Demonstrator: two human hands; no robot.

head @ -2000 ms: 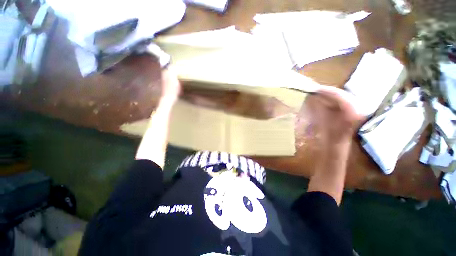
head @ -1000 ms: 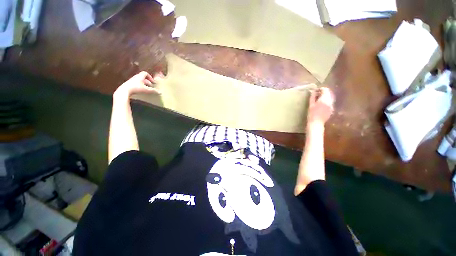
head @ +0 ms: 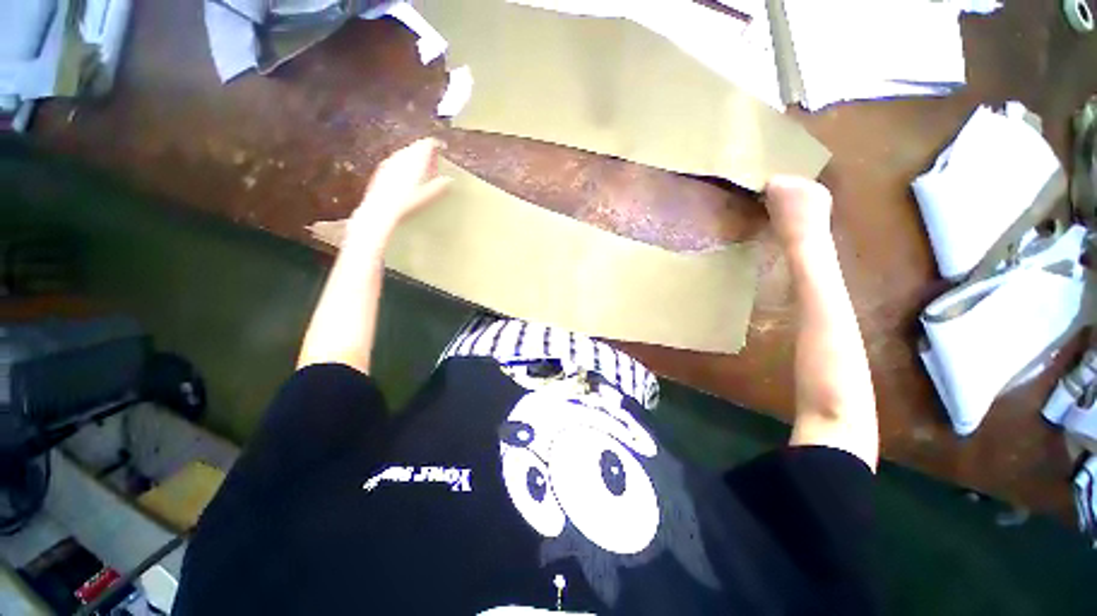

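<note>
A near tan panel [head: 577,265] lies along the table's front edge, its curved long side facing away from me. A far tan panel [head: 602,90] lies beyond it, with a strip of table between them. My right hand [head: 799,211] grips the far panel's right end; that edge looks slightly raised, with a dark shadow under it. My left hand [head: 407,187] is at the near panel's upper left corner, close to the far panel's left end. Its fingertips are too unclear to tell whether they hold either panel.
White stacked pieces [head: 872,54] lie at the far right. Folded white and tan bundles [head: 992,193] lie right of my right hand. A loose pile [head: 271,30] is at far left. A small white scrap [head: 456,92] lies by the far panel. The brown table [head: 181,169] ends before my body.
Both hands have moved from the near panel's ends towards the far panel. The near panel now lies flat, its right end closer to me. Earlier, a panel was held up between both hands.
</note>
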